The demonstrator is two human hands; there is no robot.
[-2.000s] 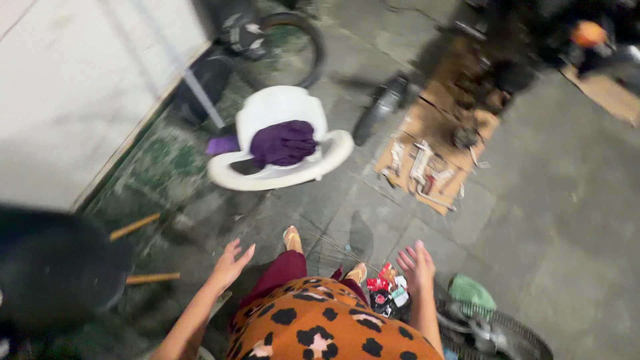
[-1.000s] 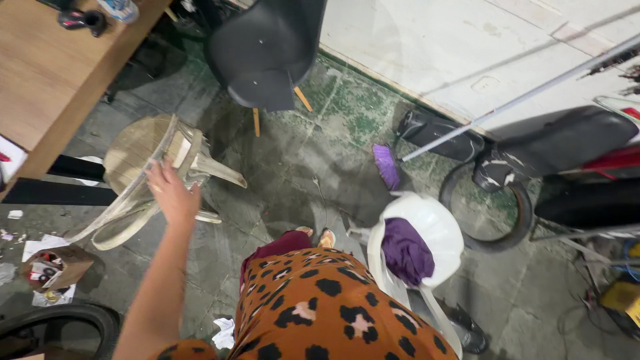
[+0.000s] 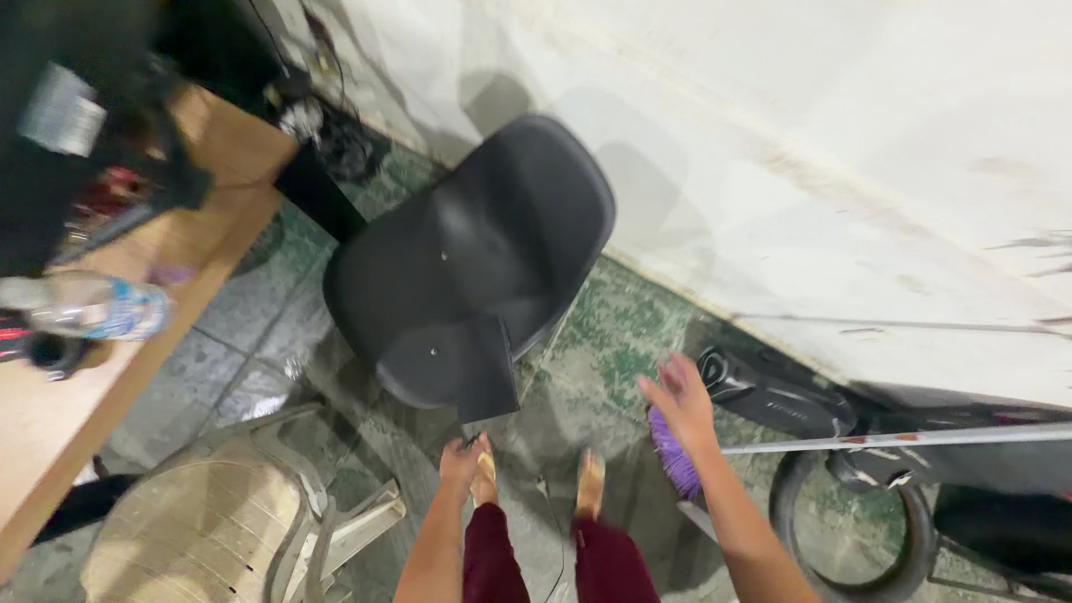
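My left hand (image 3: 461, 462) is low in the middle, fingers curled, near a small dark thing at the fingertips; whether it is gripped cannot be told. Just above it, a flat black panel (image 3: 490, 368) overlaps the seat of a black moulded chair (image 3: 494, 226). My right hand (image 3: 682, 402) is raised with fingers apart and holds nothing. Beneath its wrist lie the purple bristles of a broom (image 3: 672, 452), whose pale handle (image 3: 888, 439) runs right. A beige plastic chair (image 3: 201, 532) stands at lower left.
A wooden table (image 3: 209, 226) with a plastic bottle (image 3: 100, 308) is at left. A white wall (image 3: 796, 151) borders the floor. A dark motorcycle part (image 3: 775, 398) and a tyre (image 3: 783, 519) lie at right. A thin cable (image 3: 548, 511) crosses the floor between my feet.
The view has swung left to the black chair. My left hand has left the beige chair, which it was at one second ago. My right hand, out of view then, is visible again.
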